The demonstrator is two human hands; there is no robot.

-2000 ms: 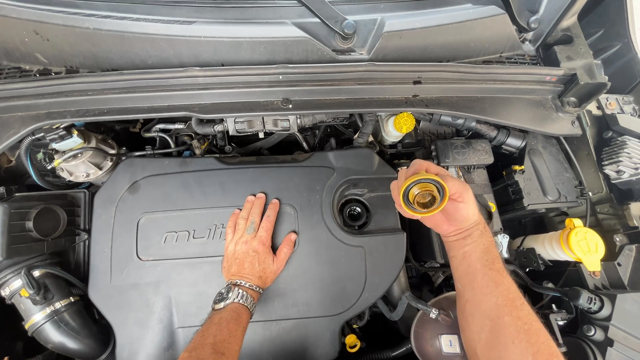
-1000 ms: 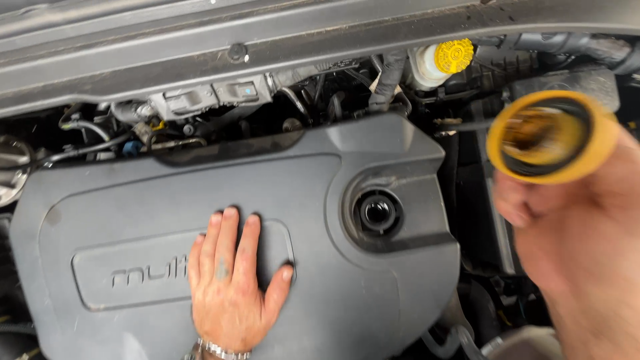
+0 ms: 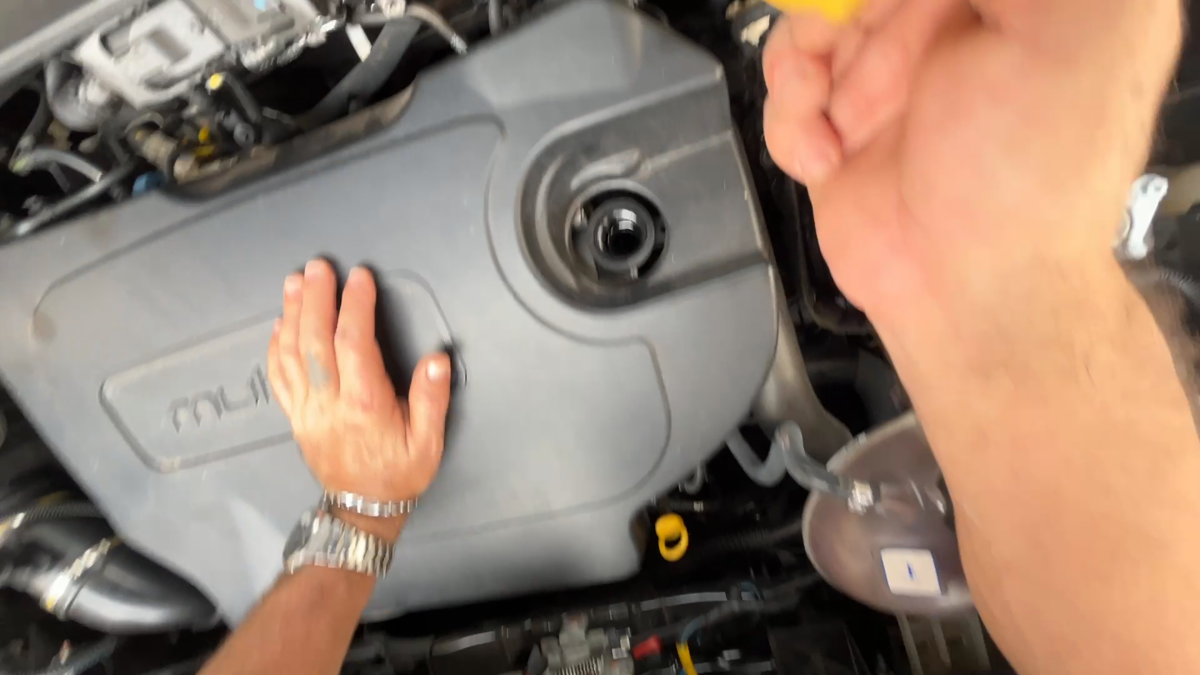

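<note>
My left hand (image 3: 361, 403) rests palm down on the grey plastic engine cover (image 3: 562, 412), fingers slightly apart, partly over its raised lettering. At the upper right, my right hand (image 3: 900, 122) is raised close to the camera with its fingers curled around the yellow oil filler cap (image 3: 825, 7); only a sliver of the cap shows at the top edge. Between the hands, the uncapped oil filler opening (image 3: 619, 236) sits in a round recess of the cover, dark inside with a shiny rim.
A yellow dipstick handle (image 3: 671, 537) stands by the cover's lower edge. Right of it is a rounded translucent reservoir (image 3: 872, 544) with a hose. A black intake duct (image 3: 122, 581) lies lower left. Metal parts and hoses (image 3: 150, 47) run behind the cover.
My right hand with the cap has moved up toward the top edge, and the cap's underside no longer shows. My left hand has stayed on the cover. The view has moved closer and tilted.
</note>
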